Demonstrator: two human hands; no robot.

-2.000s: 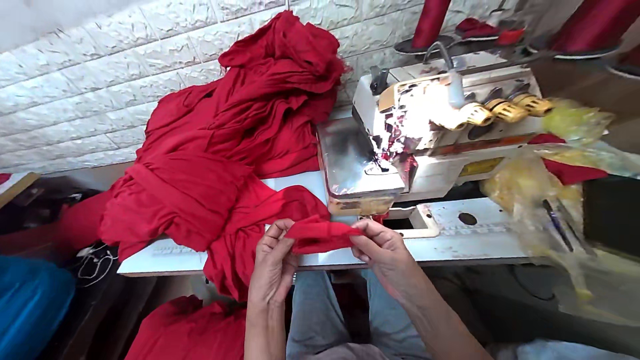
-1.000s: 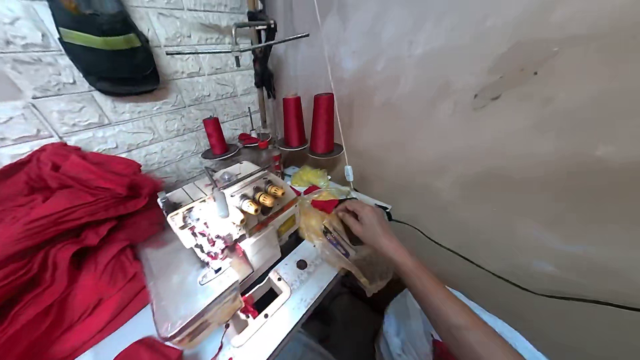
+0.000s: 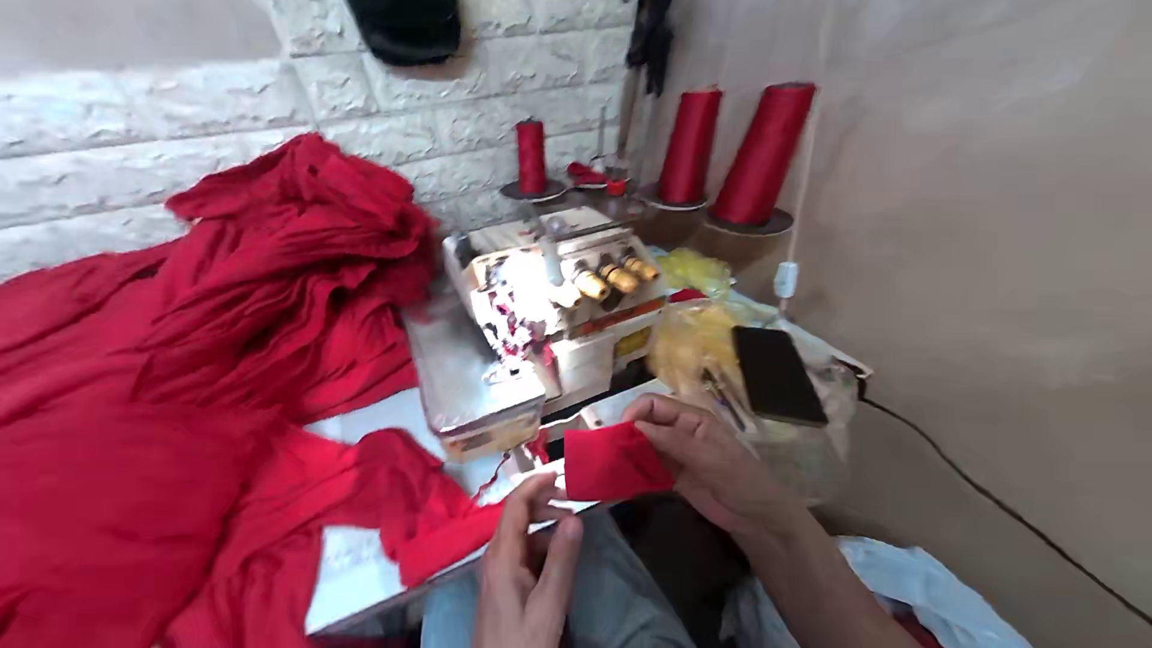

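My right hand [image 3: 697,450] pinches a small folded piece of red fabric [image 3: 616,462] between thumb and fingers, above the table's front edge. Beside its left edge is my left hand [image 3: 533,558], fingers apart and palm turned up; nothing shows in its grasp. Just beyond both hands stands an overlock sewing machine [image 3: 558,297] with its lamp lit and a metal side plate [image 3: 468,382]. A large heap of red fabric [image 3: 270,288] lies to the left, one strip of it reaching toward my left hand.
Red thread cones [image 3: 688,148] stand behind the machine. To its right lie a clear plastic bag [image 3: 688,346] with pens and a dark phone [image 3: 778,373]. A black cable [image 3: 972,481] runs along the right wall. A white plastic bag [image 3: 927,585] sits at lower right.
My right hand has come back from the plastic bag and now holds the small red piece. The phone now shows uncovered beside the bag. My left hand has come into view.
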